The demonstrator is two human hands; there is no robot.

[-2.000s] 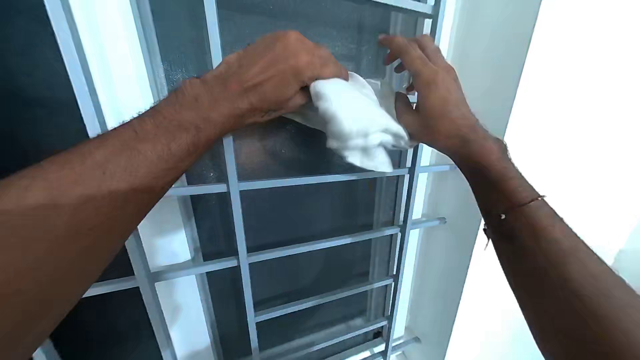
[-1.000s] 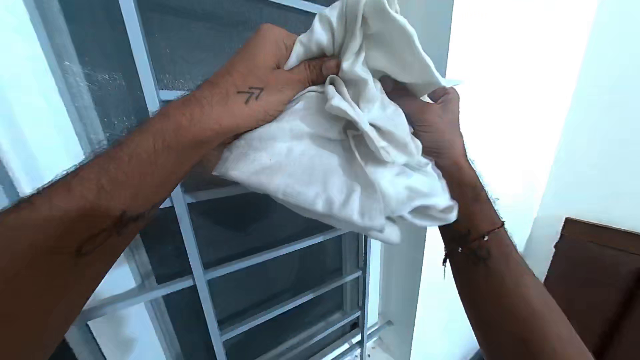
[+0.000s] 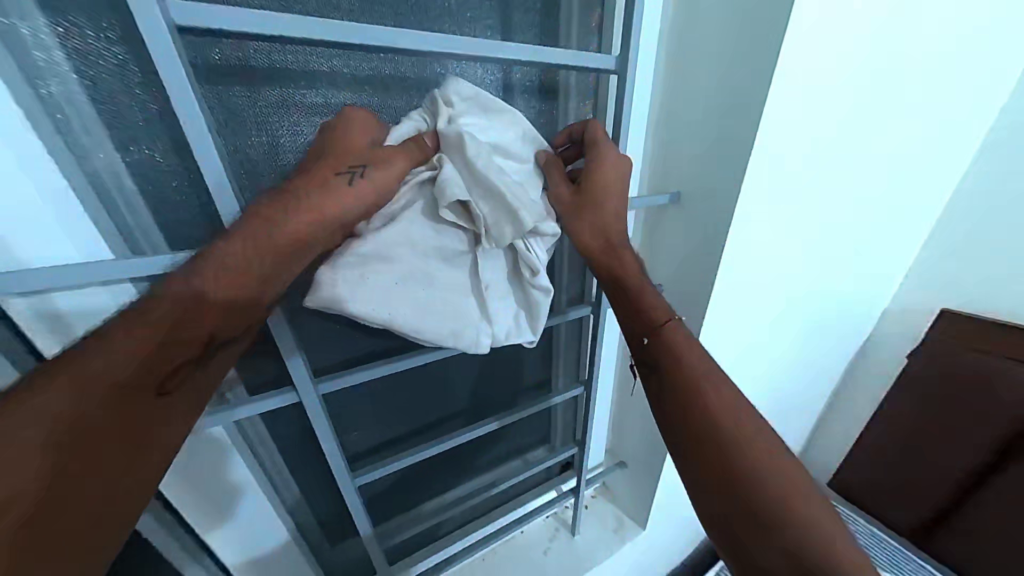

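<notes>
A crumpled white cloth (image 3: 432, 264) hangs between my hands in front of the grey metal window grille (image 3: 392, 32). My left hand (image 3: 356, 164) grips its upper left part, thumb on top and the other fingers hidden. At the cloth's right edge, my right hand (image 3: 592, 180) pinches the fabric between thumb and fingers, close to the upright bar at the grille's right side. Loose folds drop below both hands and cover part of a horizontal bar.
Behind the grille are dark mesh-like window panels (image 3: 448, 408). A white window sill (image 3: 552, 536) lies low down, and the white wall (image 3: 800, 200) stands to the right. A dark brown panel-like object (image 3: 944, 432) is at the lower right.
The cloth was bunched up two seconds ago and is now spread wider. Since one second ago it has come lower in view, with more of the grille showing above it.
</notes>
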